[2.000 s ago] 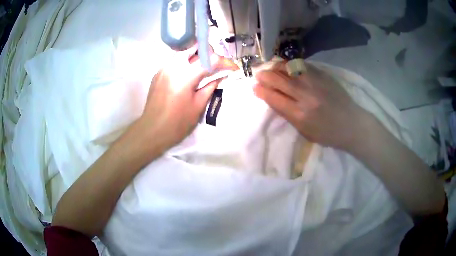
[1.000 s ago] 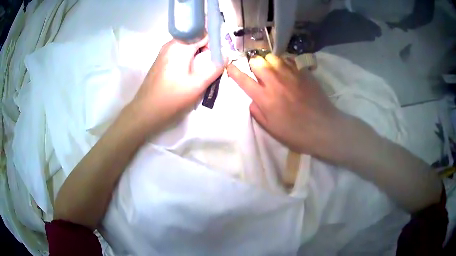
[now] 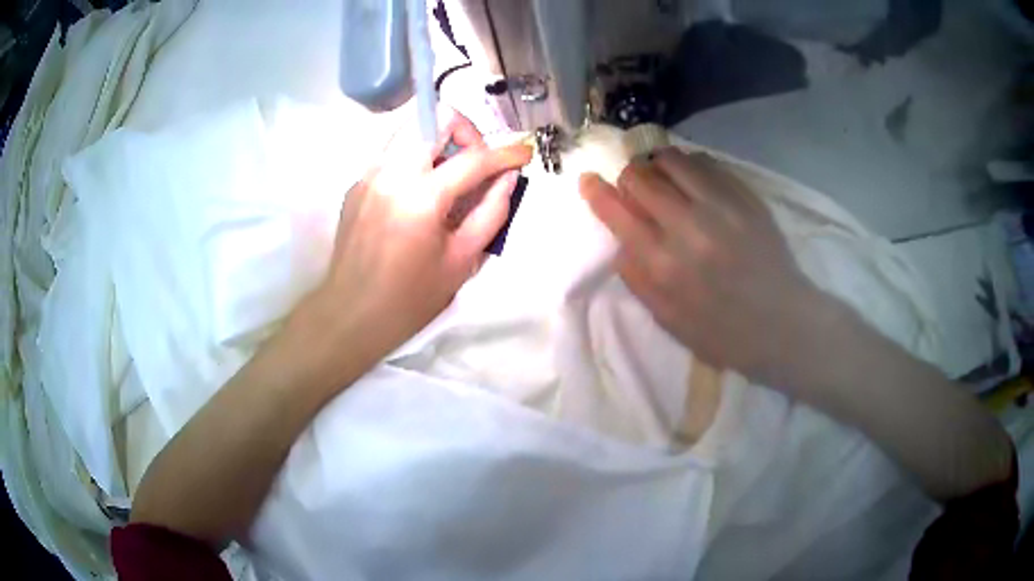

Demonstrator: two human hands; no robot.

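The white garment piece (image 3: 488,454) spreads under both hands and down over the front. My left hand (image 3: 414,227) is left of the presser foot (image 3: 549,148), its thumb and fingers pinching the cloth edge close to the foot. The black label (image 3: 510,216) lies on the cloth by my left thumb, partly covered. My right hand (image 3: 703,255) rests on the cloth right of the foot, fingers bent, fingertips on the fabric; whether it pinches any is not clear. A cream strip (image 3: 700,400) shows in a fold below my right hand. The cloth by the foot is overexposed.
The sewing machine head (image 3: 564,51) stands at top centre. A rounded grey-blue lamp or guard (image 3: 375,51) hangs left of it. A cream knob (image 3: 646,140) is by my right fingers. Cream-white cloth pieces (image 3: 147,250) are heaped at left. A yellow item (image 3: 1007,397) is at the right edge.
My right hand has moved right, away from my left fingers, uncovering the presser foot. My left fingers have shifted around the cloth edge beside the foot. The view has shifted slightly.
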